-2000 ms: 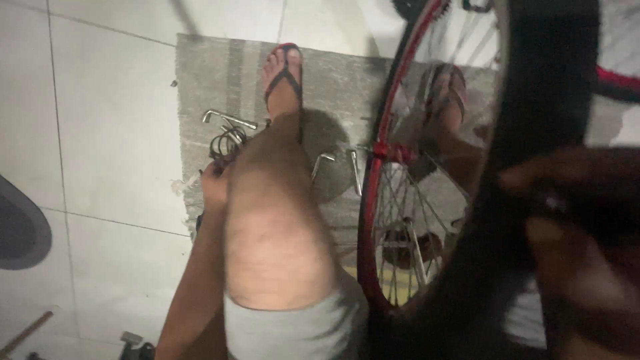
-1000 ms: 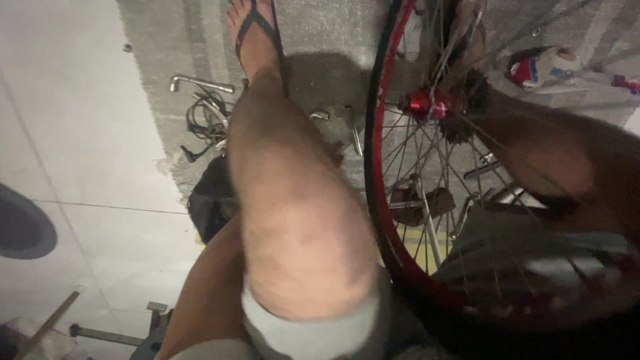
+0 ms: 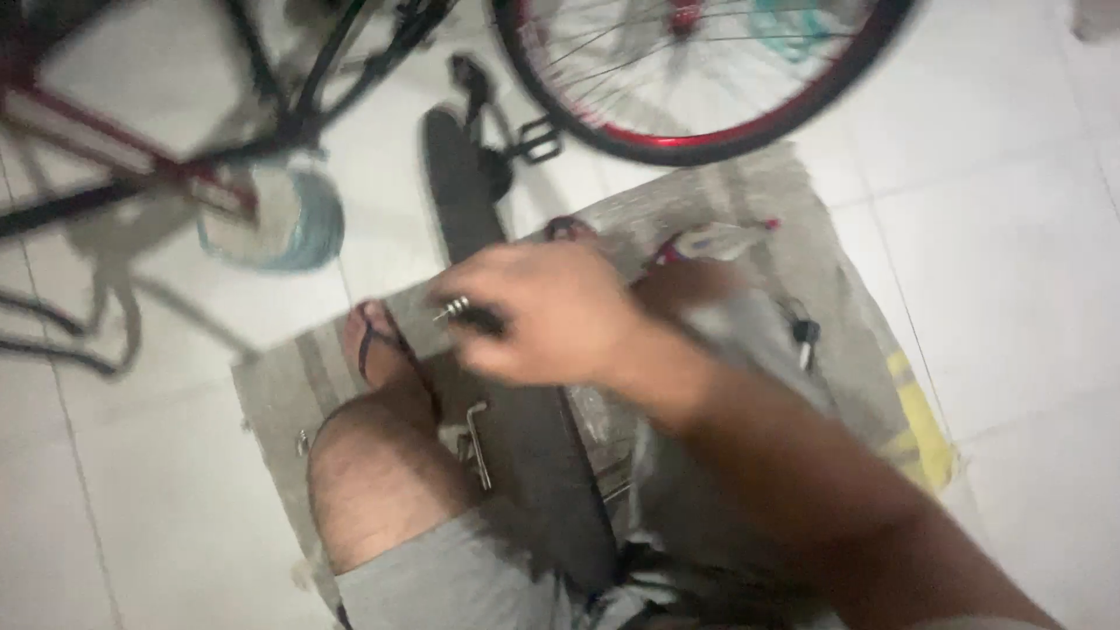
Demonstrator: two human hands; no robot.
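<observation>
My right hand (image 3: pixel 542 315), blurred, is raised in the middle of the head view, with the forearm coming from the lower right. Its fingers are closed on a small dark item with a silvery ribbed tip (image 3: pixel 455 308); its exact kind is not clear. Below and behind the hand, a bicycle wheel's black tire (image 3: pixel 560 464) stands nearly edge-on between my legs, and the hand hides part of it. A bent metal wrench (image 3: pixel 478 446) lies on the grey mat (image 3: pixel 280 385) left of the tire. My left hand is out of view.
Another bicycle wheel with a red rim (image 3: pixel 674 142) is at the top, near a black pedal (image 3: pixel 538 140). A bicycle frame (image 3: pixel 96 127) and a bluish round container (image 3: pixel 276 219) stand at the upper left. A bottle (image 3: pixel 709 241) lies on the mat.
The view has swung widely. My right hand, by the tire two seconds ago, is now raised with the small item. My left hand, earlier near the cables on the mat, has left view.
</observation>
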